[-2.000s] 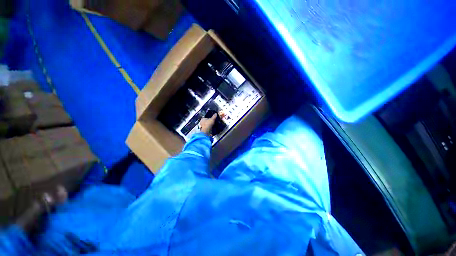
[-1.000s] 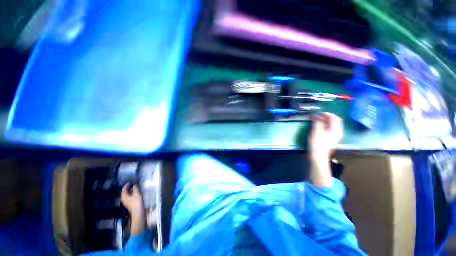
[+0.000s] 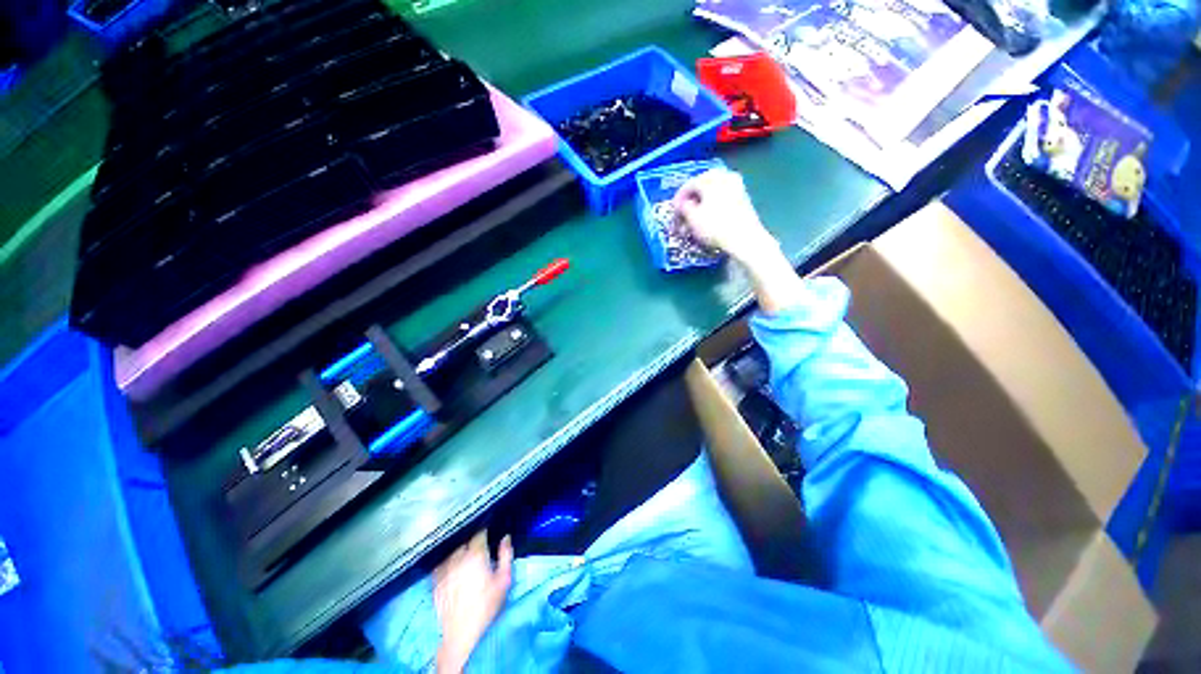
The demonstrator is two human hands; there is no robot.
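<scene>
My right hand [image 3: 715, 215] is over the small blue bin [image 3: 655, 225] of small metal pieces. Its fingertips reach down into the bin, and whether they hold a piece cannot be told. My left hand [image 3: 470, 587] is low at the bench's front edge, near my lap; its fingers are partly hidden and no held thing shows. The black assembly fixture [image 3: 382, 419] lies on the green bench, with two blue bars, a silver strip at its left and a toggle clamp with a red handle [image 3: 551, 273] at its right.
Rows of black housings [image 3: 303, 145] lie on pink foam [image 3: 336, 250] behind the fixture. A medium blue bin [image 3: 598, 188] of dark parts and a red bin [image 3: 771, 99] stand behind the small bin. Printed sheets [image 3: 856, 59] lie far right. An open carton [image 3: 1014, 382] is below the edge; a large blue tray [image 3: 66, 487] is left.
The view has swung from the floor carton to the bench. My right hand has moved from the bench's front edge to the small blue bin. My left hand has left the carton.
</scene>
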